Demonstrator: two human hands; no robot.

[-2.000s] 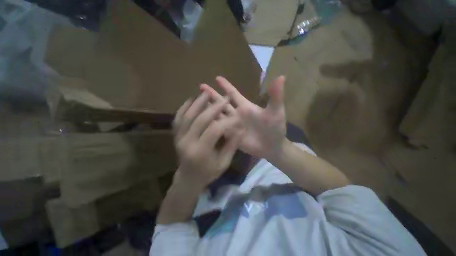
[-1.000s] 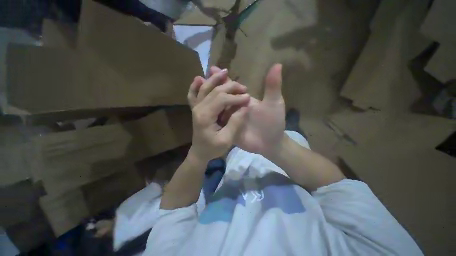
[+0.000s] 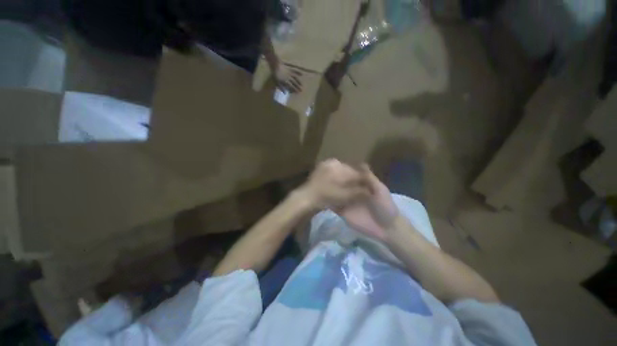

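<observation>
My left hand (image 3: 337,185) lies over the fingers of my right hand (image 3: 373,211) in front of my shirt. Both hands are bare and blurred, and I see no object in them. Their fingers overlap, so how far each is closed cannot be told. A large brown carton (image 3: 183,155) stands in front of me to the left, with its upright panels beyond my left arm. A white surface (image 3: 105,116) shows between the brown panels at its far left.
Another person in dark clothes (image 3: 216,27) is beyond the carton, with a bare hand (image 3: 287,76) at its far edge. Flat cardboard (image 3: 379,94) covers the floor. Brown boards (image 3: 524,155) stand at the right. Another person's pale sleeve (image 3: 162,314) shows at the lower left.
My hands have moved lower and closer together, and my left hand now covers my right fingers. The other person's hand has come into view at the carton. The view has shifted.
</observation>
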